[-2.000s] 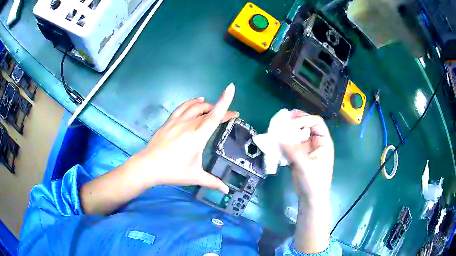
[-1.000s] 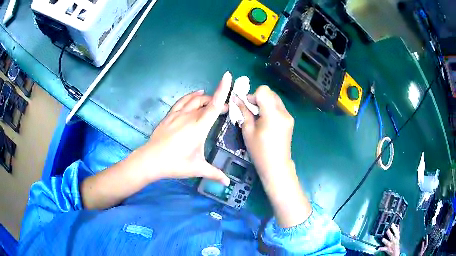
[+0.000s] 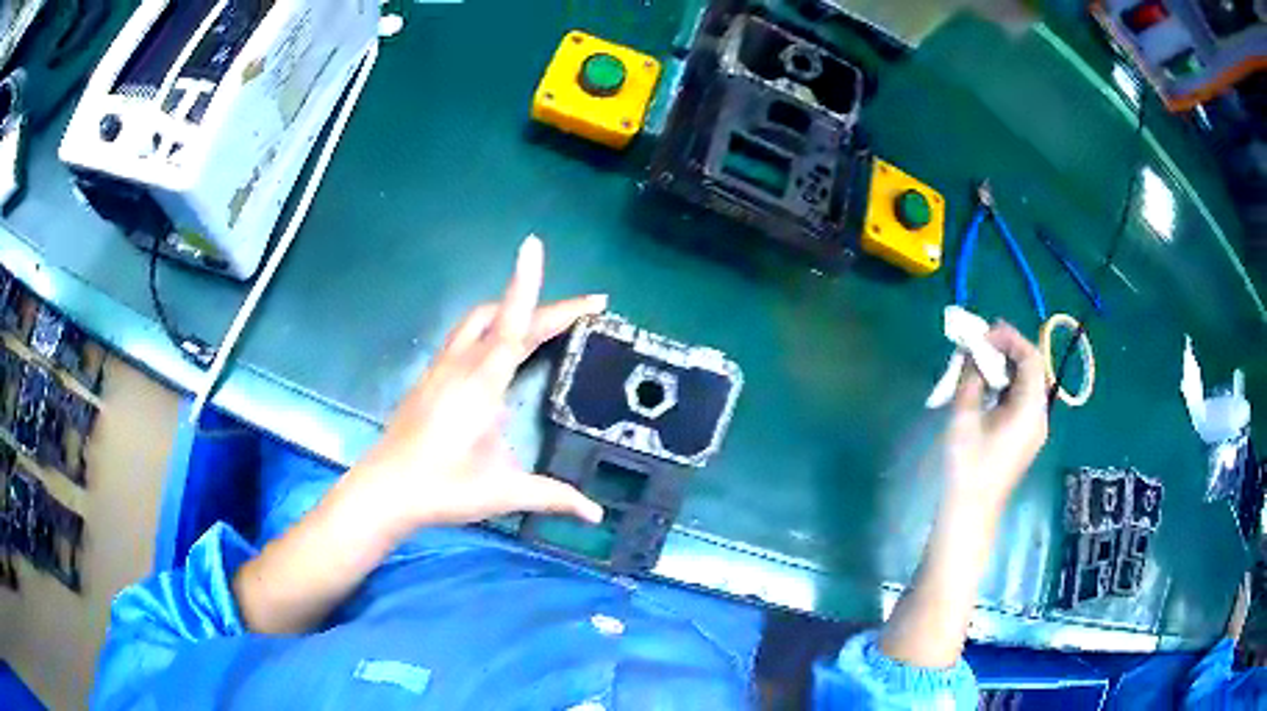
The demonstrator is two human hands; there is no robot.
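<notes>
A trail camera housing [image 3: 648,392] lies at the bench's near edge, its camouflage-edged half with the hexagonal lens opening farthest from me and its open-windowed half nearest. My left hand [image 3: 466,417] holds it from the left, fingers at the top left corner and thumb on the windowed half. My right hand [image 3: 998,417] is well to the right, above the bench, with a crumpled white wiping cloth [image 3: 975,353] between its fingers. The front panel around the lens opening is uncovered.
A press fixture [image 3: 771,139] stands between two yellow button boxes [image 3: 598,92] at the back. A white tape dispenser [image 3: 229,125] is at the left. Blue-handled cutters [image 3: 1003,250], a cream ring [image 3: 1087,364] and more housings [image 3: 1107,535] lie at the right. A bin of parts [image 3: 118,486] is at lower left.
My right hand has moved off the housing to the right with the cloth. The front panel is now uncovered. My left hand stays on the housing. The view has shifted.
</notes>
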